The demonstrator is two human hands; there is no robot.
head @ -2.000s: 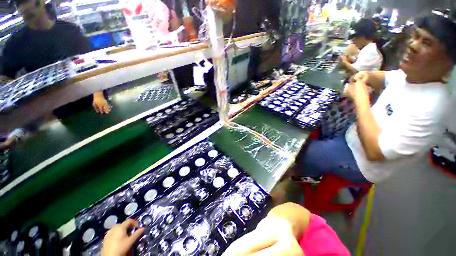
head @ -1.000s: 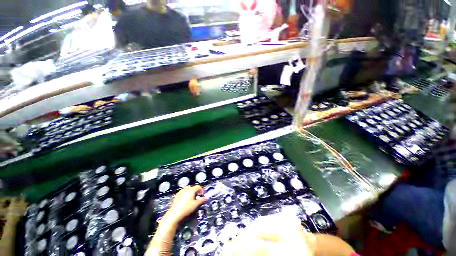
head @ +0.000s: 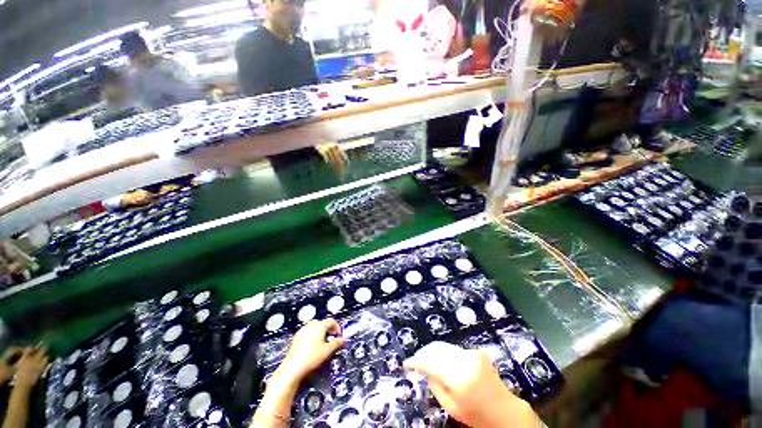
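Note:
A black tray with rows of pale round-faced units lies in front of me under crumpled clear film. A clear parts sheet with dark rings lies over its lower middle. My left hand is at the sheet's left edge, with thumb and finger closed on it. My right hand is over the sheet's right side, its fingertips together beside a ring. Whether a small part is between them is too small to tell.
A second black tray lies at the left, with another person's hands beyond it. A clear sheet lies on the green belt. Loose strands lie on the right bench, near another tray and a seated person's leg.
Since two seconds ago the view has turned right to left. My right hand has moved from the lower edge onto the sheet. A clear sheet now shows on the belt, and another person's hands at far left.

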